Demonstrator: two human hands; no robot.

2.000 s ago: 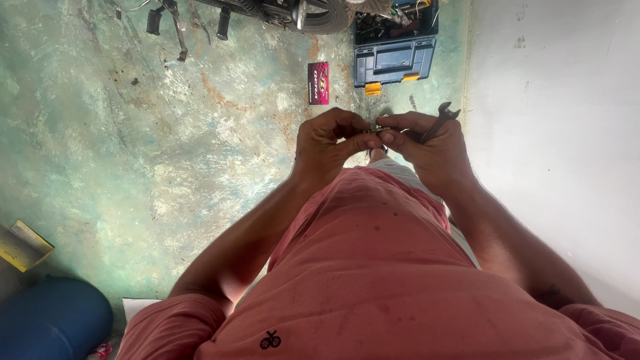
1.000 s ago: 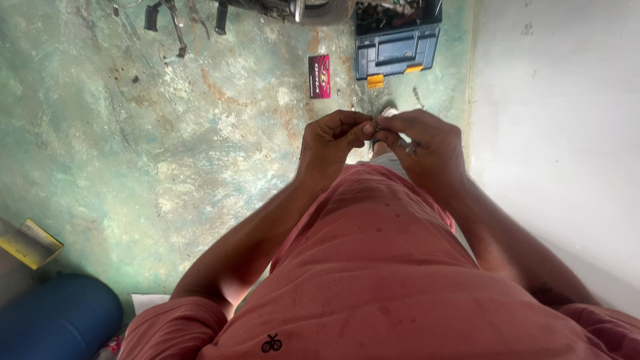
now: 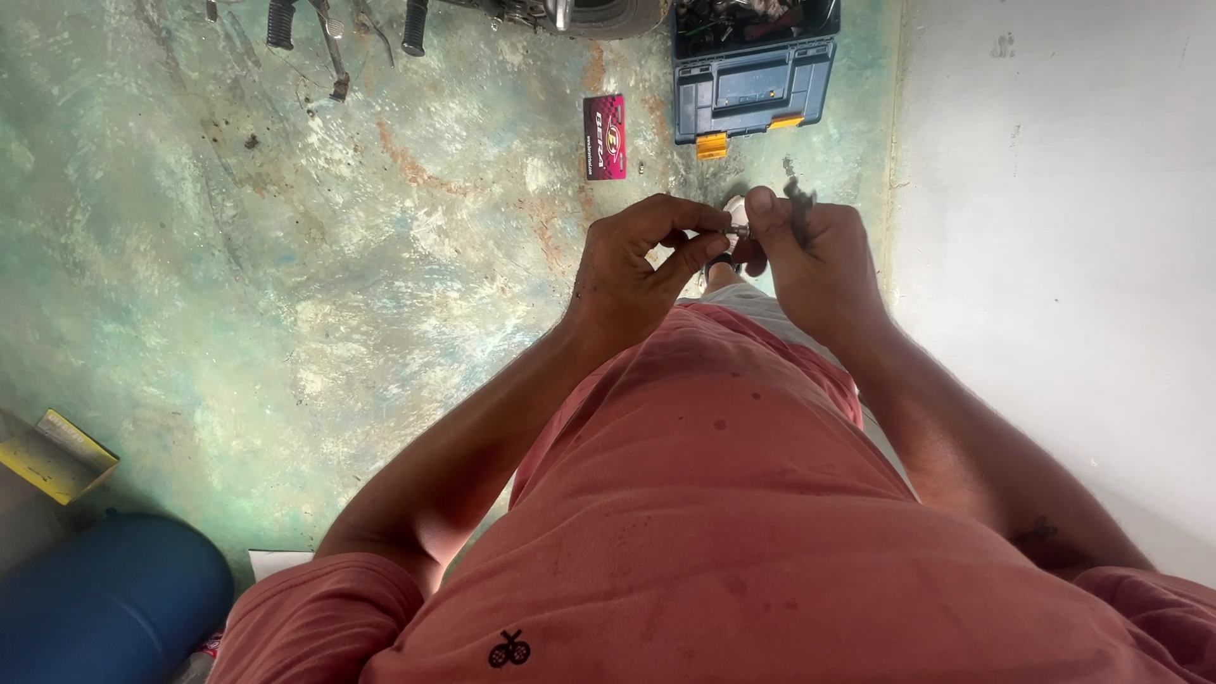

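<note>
Between thumb and fingertips, my left hand (image 3: 646, 256) pinches a small metal fastener (image 3: 736, 230), perhaps a bolt or nut; its exact kind is too small to tell. Close beside it on the right, my right hand (image 3: 812, 256) has its thumb raised and its fingers curled round an open-ended wrench (image 3: 800, 204), whose dark, blurred end sticks up above the hand. Whether the right fingers touch the fastener cannot be told. Both hands are held in front of my body, over one shoe on the floor.
A blue toolbox (image 3: 750, 90) with orange latches, holding tools, stands ahead beside the white wall (image 3: 1054, 237). Left of it lies a red and black card (image 3: 605, 138). Motorcycle parts and a tire (image 3: 608, 17) are at the top. A blue drum (image 3: 114, 598) is at lower left.
My right hand has drawn slightly away from the left, its thumb now raised. The wrench, seen two seconds ago and not plain one second ago, shows again above the right hand.
</note>
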